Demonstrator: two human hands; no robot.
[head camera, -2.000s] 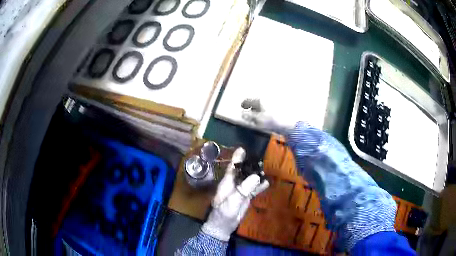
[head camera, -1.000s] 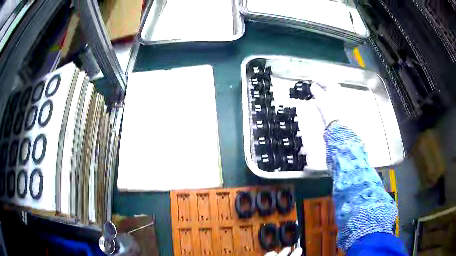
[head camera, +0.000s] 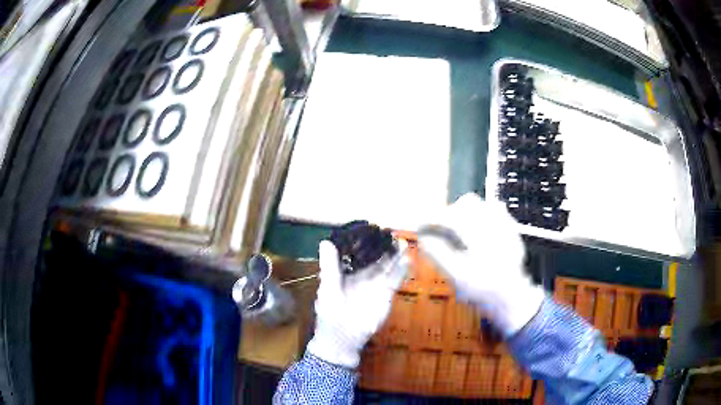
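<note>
My left hand, in a white glove, holds a black housing between thumb and fingers, above the left edge of the orange pocket tray. My right hand, also white-gloved and blurred, is just right of it, over the tray's upper part, not touching the housing. A greyish curved patch shows at its fingertips; I cannot tell whether it is a held part or the glove. The hands hide part of the tray's pockets.
A white board lies ahead. A metal tray with black assemblies stands right; a second orange tray is below it. Black rings lie on stacked boards at left. An open metal pot with a thin stick and a blue bin are lower left.
My right hand has left the metal tray, where it was at a black assembly, and come back beside my left hand. My left hand has risen into view with a housing. The camera view has turned left.
</note>
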